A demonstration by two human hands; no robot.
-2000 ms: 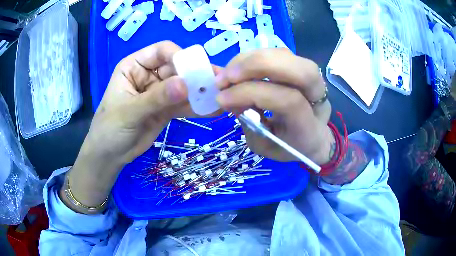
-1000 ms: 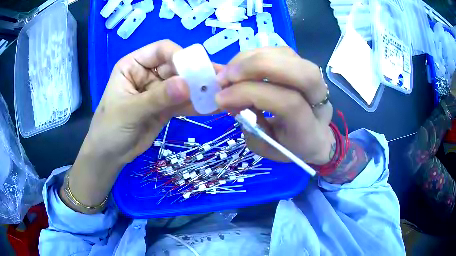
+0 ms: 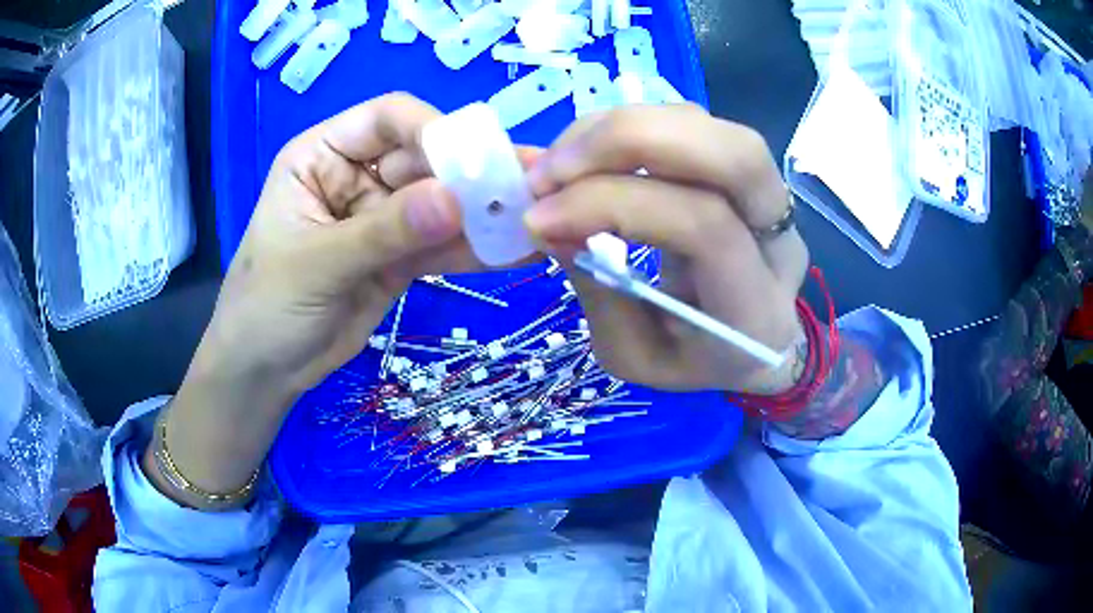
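Note:
A white plastic plate (image 3: 482,180) with a small dark hole is held upright over the blue tray (image 3: 300,479). My left hand (image 3: 348,222) pinches its left edge between thumb and fingers. My right hand (image 3: 671,228) has its thumb and fingertip at the plate's right edge. A wired stem (image 3: 707,329) with a small white block (image 3: 608,252) slants down-right across my right hand; what grips its upper end is partly hidden. Below my hands, a pile of stems (image 3: 491,383) with white blocks and fine red wires lies at the tray's near end.
Loose white plates (image 3: 318,54) are heaped at the tray's far end. A clear box (image 3: 120,168) of thin white pieces stands left, clear bags (image 3: 42,395) beside it. Another clear box (image 3: 857,180) stands right. A person's patterned sleeve or arm (image 3: 1037,383) is at far right.
The plate has shifted slightly right and up between my hands. The stem by my right hand first tilted slightly steeper, then swung up to a flatter slant.

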